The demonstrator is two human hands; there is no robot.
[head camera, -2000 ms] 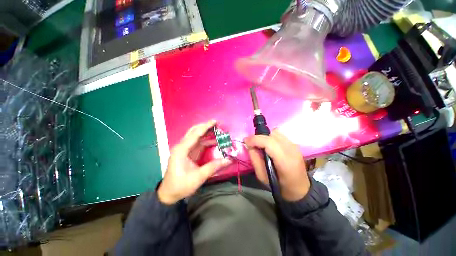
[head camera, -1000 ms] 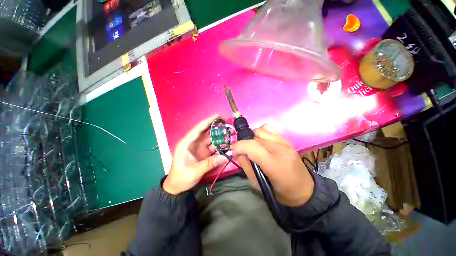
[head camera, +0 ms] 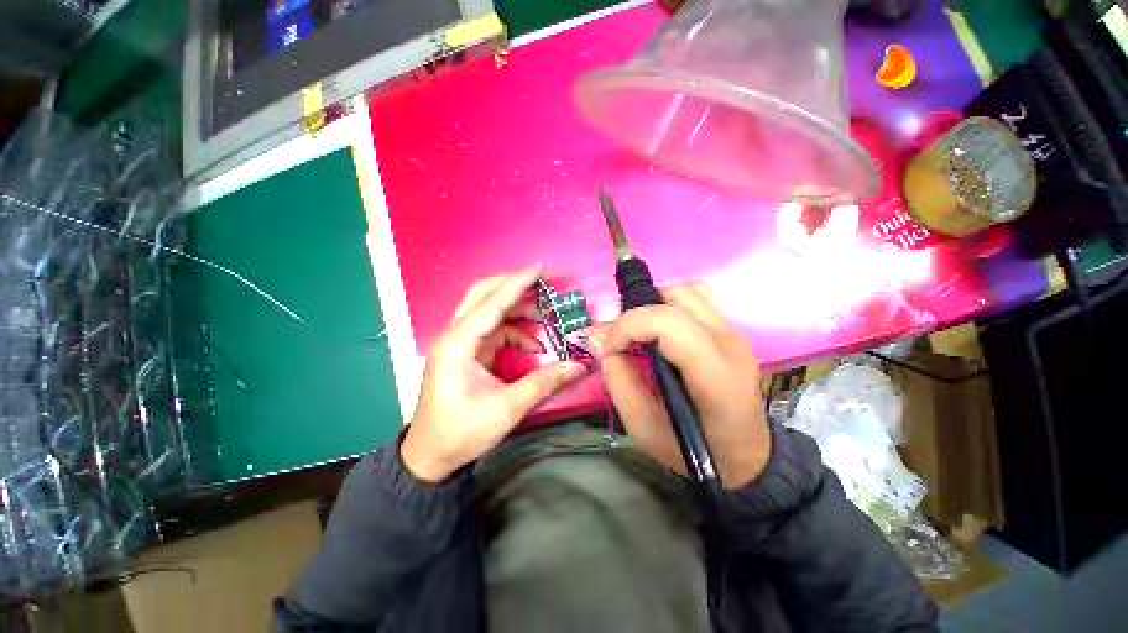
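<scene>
My left hand (head camera: pixel 476 377) holds a small green ring circuit board (head camera: pixel 567 314) between thumb and fingers, tilted nearly edge-on, above the front edge of the pink mat. Thin wire leads (head camera: pixel 585 355) run from the board's lower side towards my right hand. My right hand (head camera: pixel 693 377) is closed around the black handle of a soldering iron (head camera: pixel 640 288). The iron's bare metal tip points up and away over the mat, apart from the board. The right fingertips are close to the board's right side; whether they pinch a wire is unclear.
A clear fume hood (head camera: pixel 742 118) hangs over the pink mat (head camera: pixel 458 186). A tip cleaner tub (head camera: pixel 969 177), an orange piece (head camera: pixel 896 67) and a black soldering station (head camera: pixel 1064 136) are at right. Clear plastic trays (head camera: pixel 81 359) are stacked left. A framed panel (head camera: pixel 334 62) lies at upper left.
The board has turned from face-on to nearly edge-on since one second ago. The iron's tip has shifted a little right and up in view. Both hands keep their holds.
</scene>
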